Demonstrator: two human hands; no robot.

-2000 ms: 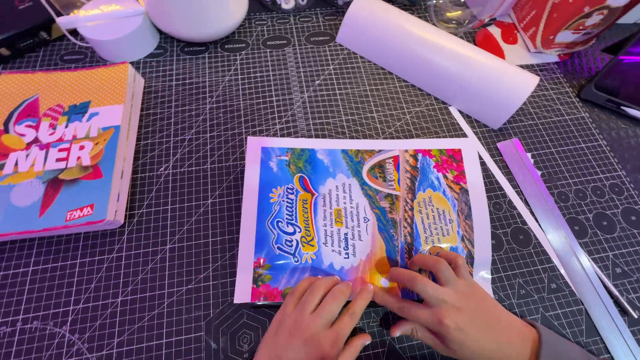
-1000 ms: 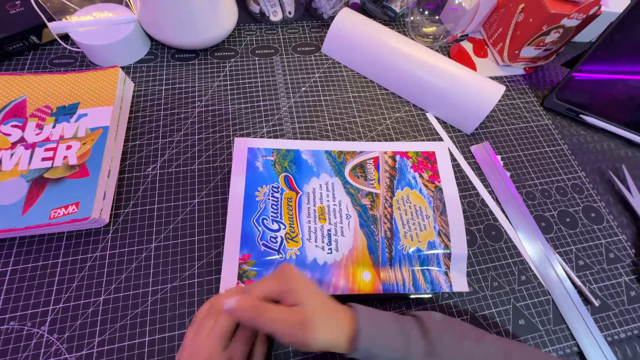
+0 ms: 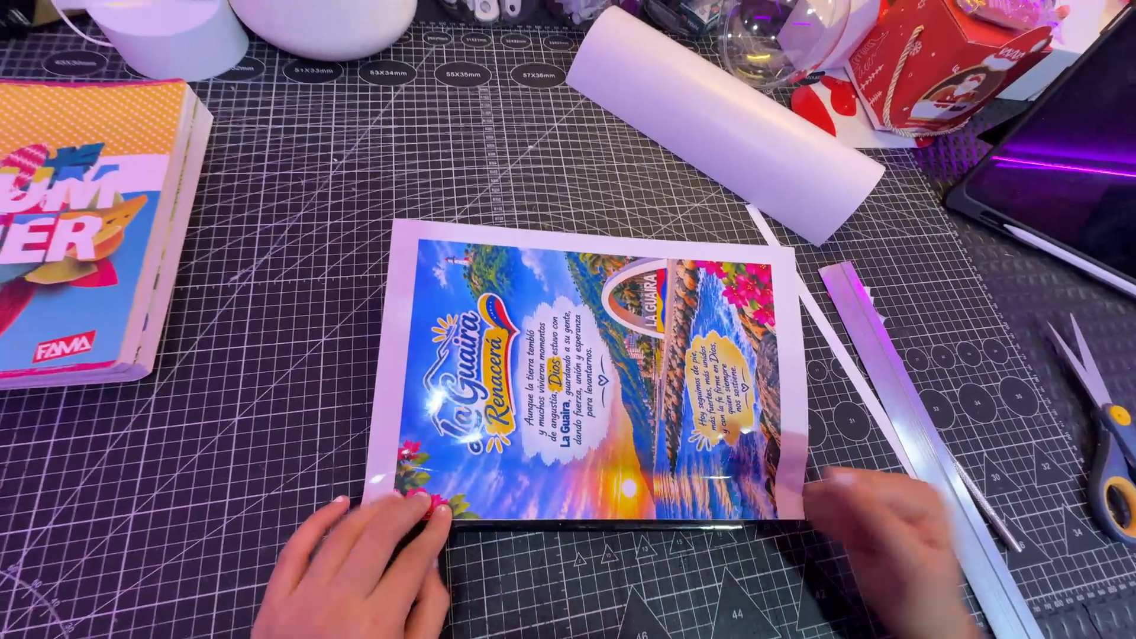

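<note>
A glossy printed sheet with a white border (image 3: 568,355) lies on the black cutting mat, its picture turned sideways. Along its near edge runs a dark, shiny strip. My left hand (image 3: 364,568) rests with spread fingers on the sheet's near left corner. At the near right corner is my right hand (image 3: 887,541), blurred, its fingers bent at the sheet's edge; whether it pinches the sheet cannot be told. A metal ruler (image 3: 923,444) lies slanted right of the sheet, beside a narrow white strip (image 3: 834,346) and a thin silver rod (image 3: 990,506).
A thick book (image 3: 80,240) lies at the left. Behind the sheet is a white paper roll (image 3: 719,124). Scissors (image 3: 1109,444) and a tablet (image 3: 1056,160) with a white stylus (image 3: 1065,253) are at the right. A red gift box (image 3: 941,71) and white containers (image 3: 324,22) stand at the back.
Both hands were together at the sheet's near edge, then at its near left corner. Now they are apart, with my right hand moved to the near right corner.
</note>
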